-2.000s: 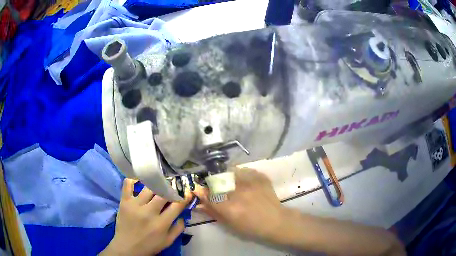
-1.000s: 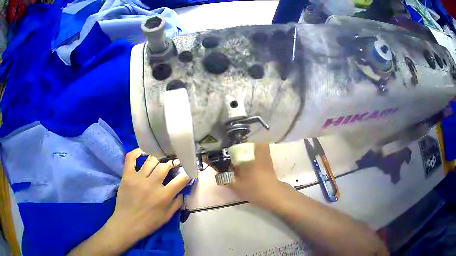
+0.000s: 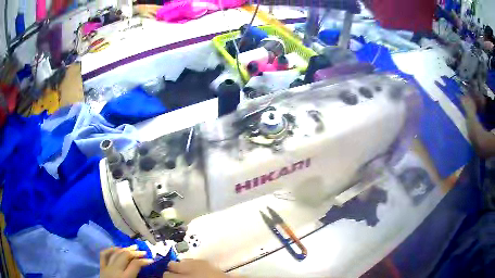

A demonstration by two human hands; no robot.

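My left hand [image 3: 122, 263] is at the bottom edge, partly cut off, its fingers closed on royal blue cloth [image 3: 157, 263] just in front of the presser foot. My right hand [image 3: 195, 269] is beside it, cut off below, its fingertips at the same cloth. The off-white sewing machine head [image 3: 260, 168] with purple lettering stands above and right of the hands. The royal blue panel [image 3: 70, 190] spreads left of the machine, with a light blue panel [image 3: 49, 252] in front. The exact stitching point is too small to tell.
Thread snips [image 3: 283, 233] lie on the white table right of the needle. A yellow-green basket [image 3: 228, 54] with thread cones stands behind the machine. Light blue pieces [image 3: 92, 133] are heaped at left. Another person's arm [image 3: 480, 130] shows at the right edge.
The view has swung up and right, showing more background. My right hand has come from behind the tension dial to the cloth beside my left hand. Both hands now sit lower in view.
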